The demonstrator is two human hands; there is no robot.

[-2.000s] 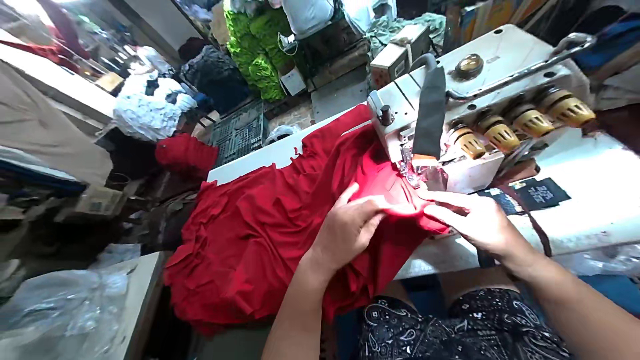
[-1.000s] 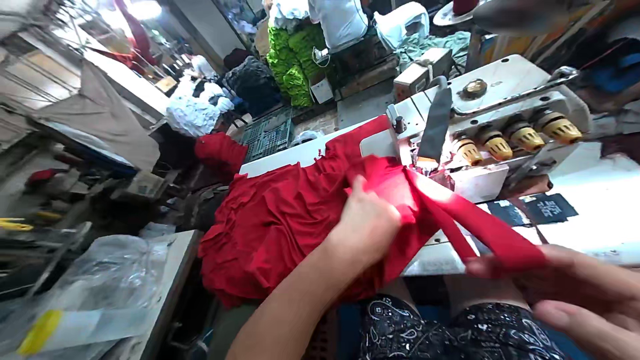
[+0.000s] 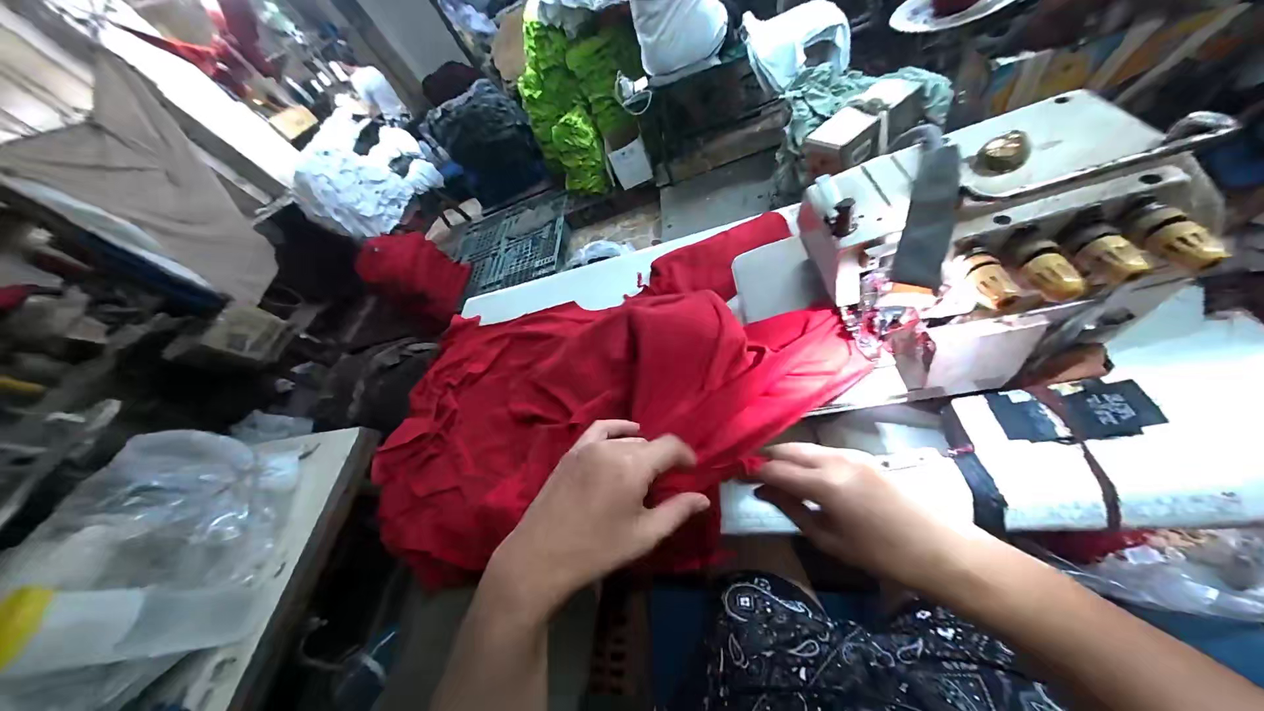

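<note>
Red fabric (image 3: 553, 395) lies bunched over the white sewing table (image 3: 602, 281) and hangs past its front edge. One part of it reaches the needle area of an overlock-type sewing machine (image 3: 987, 178) with several yellow tension dials (image 3: 1052, 272). My left hand (image 3: 612, 494) rests on the cloth near the front, its thumb and fingers apart; whether it pinches any fabric is unclear. My right hand (image 3: 839, 494) holds an edge of the red cloth between thumb and fingertips, just right of my left hand and in front of the machine.
Dark labels (image 3: 1076, 410) with writing lie at the right on the table. At the left, clear plastic bags (image 3: 168, 513) cover a wooden-edged table. Behind are a green crate (image 3: 513, 247), a red cloth bundle (image 3: 410, 276), bright green fabric (image 3: 578, 89) and a small box (image 3: 844, 138).
My right hand has come back left from the lower right, where it held out a red strip. My left hand has moved away from the needle area toward the front of the cloth.
</note>
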